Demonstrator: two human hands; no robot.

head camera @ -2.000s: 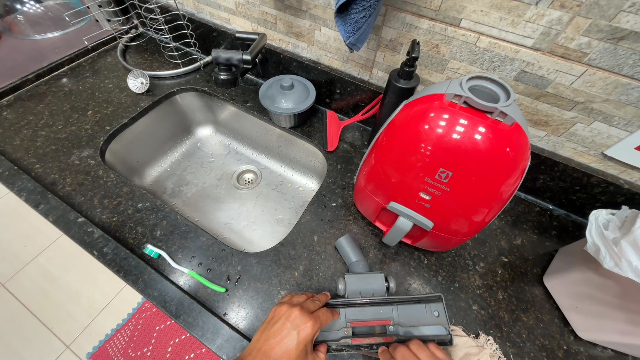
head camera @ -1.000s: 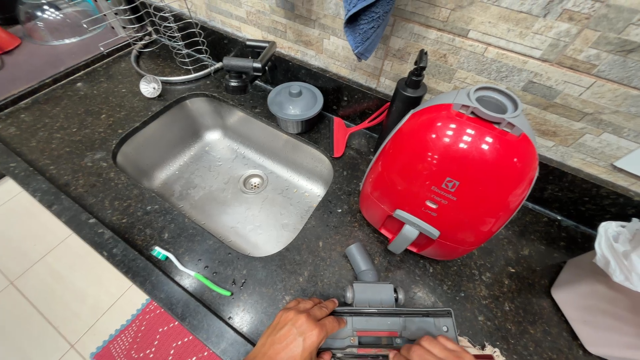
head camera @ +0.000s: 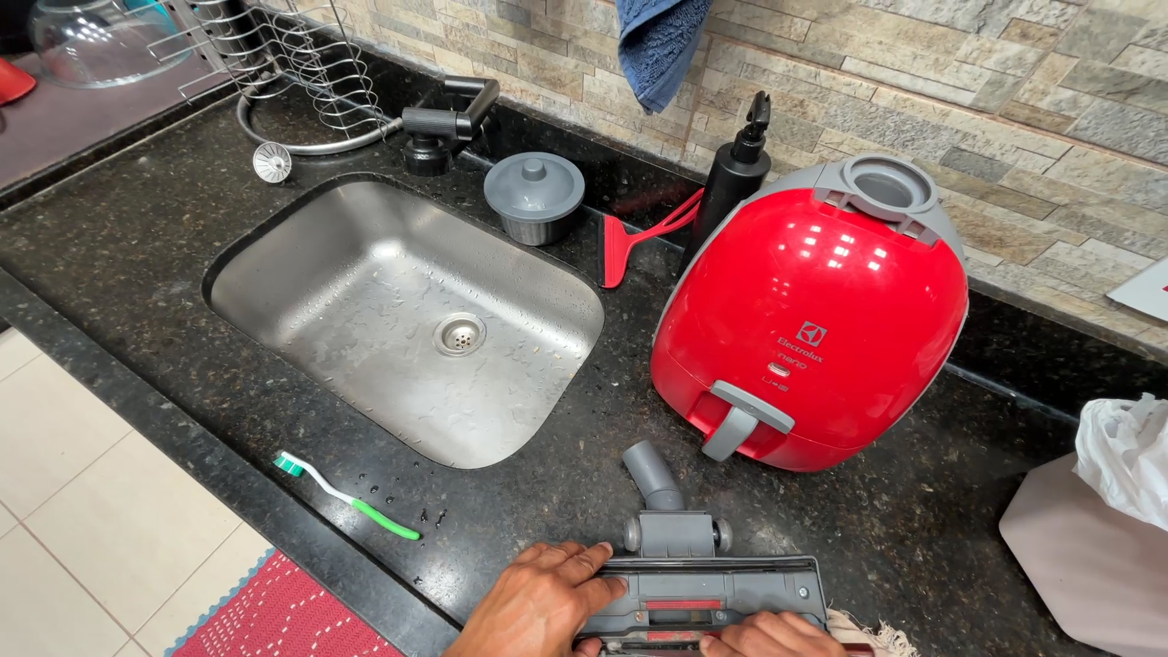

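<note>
A grey vacuum cleaner floor nozzle (head camera: 680, 589) lies underside up on the dark stone counter at the bottom centre, its neck pointing away from me. My left hand (head camera: 547, 593) grips its left end, fingers over the edge. At its near edge, my right hand (head camera: 776, 636) rests with bent fingers; the frame cuts it off, and whether it grips the nozzle or something else is unclear. Part of a beige cloth (head camera: 871, 632) shows beside the right hand. A red Electrolux vacuum cleaner body (head camera: 803, 338) stands behind the nozzle. The green and white toothbrush (head camera: 351, 500) lies left of my hands.
Left of centre is a steel sink (head camera: 411, 319). Behind it stand a black faucet (head camera: 438, 132), a lidded grey pot (head camera: 534, 196), a red squeegee (head camera: 620, 246) and a black pump bottle (head camera: 730, 182). A wire rack (head camera: 319, 73) is at back left, a beige bin (head camera: 1077, 547) at right.
</note>
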